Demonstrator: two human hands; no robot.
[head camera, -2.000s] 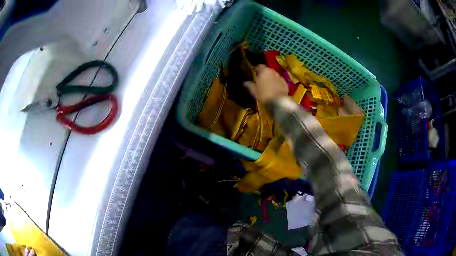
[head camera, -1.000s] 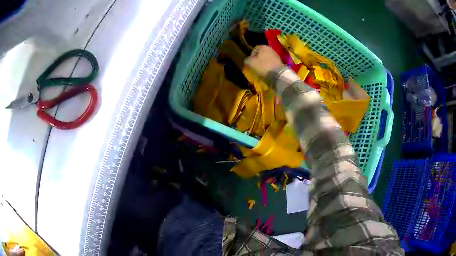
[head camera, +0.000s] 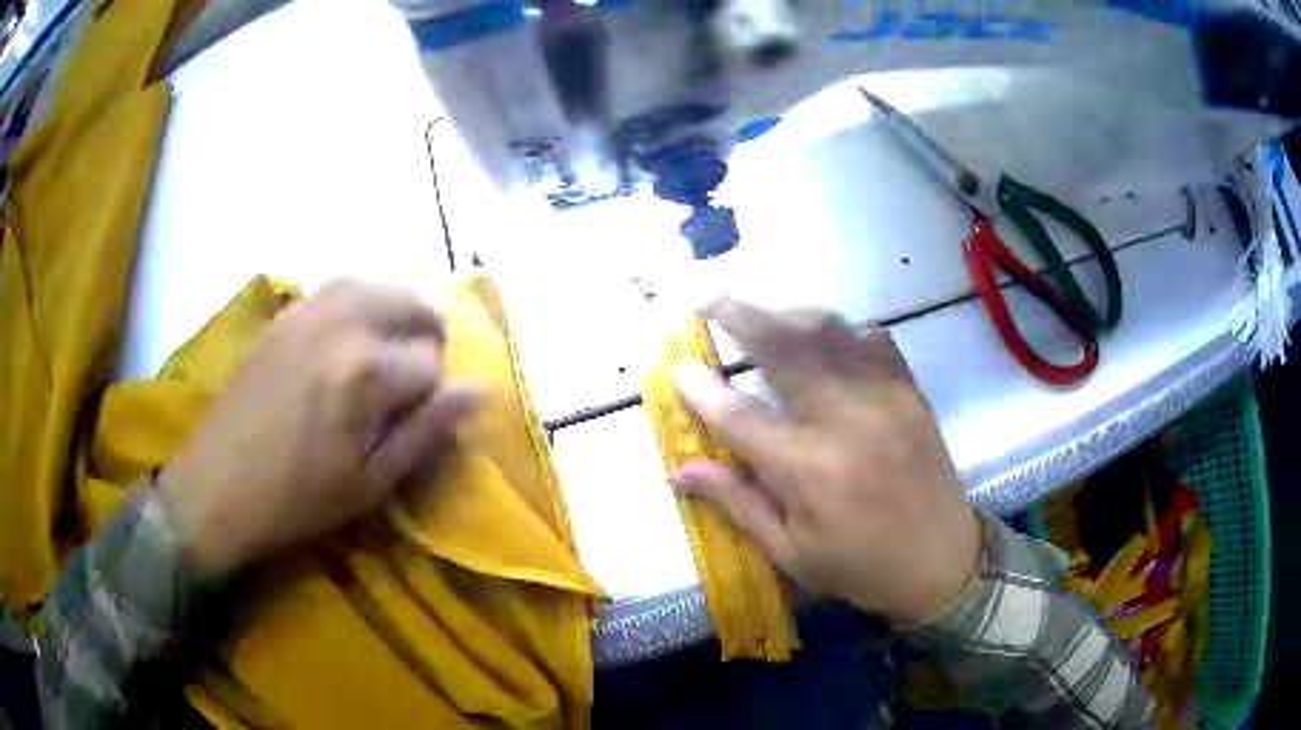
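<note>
My left hand (head camera: 321, 414) holds mustard-yellow cloth (head camera: 485, 628) at the left, fingers curled over its upper part; the hand is slightly blurred. The cloth drapes over the table's front edge. My right hand (head camera: 849, 471) lies with its fingertips on a narrow yellow zipper strip (head camera: 735, 578), which runs from near the needle area down over the front edge. A gap of white table separates strip and cloth. Whether the right fingers grip the strip or only press it, I cannot tell.
The white sewing machine head (head camera: 885, 72) spans the top. Open-handled scissors (head camera: 1034, 278), one loop red and one green, lie right of my right hand. The turquoise basket (head camera: 1238, 542) with yellow and red scraps stands below the table at right. More yellow cloth (head camera: 72, 271) lies far left.
The view has swung from the basket to the machine table. My right hand has left the basket and is now on the yellow strip. My left hand is now in full view on the cloth.
</note>
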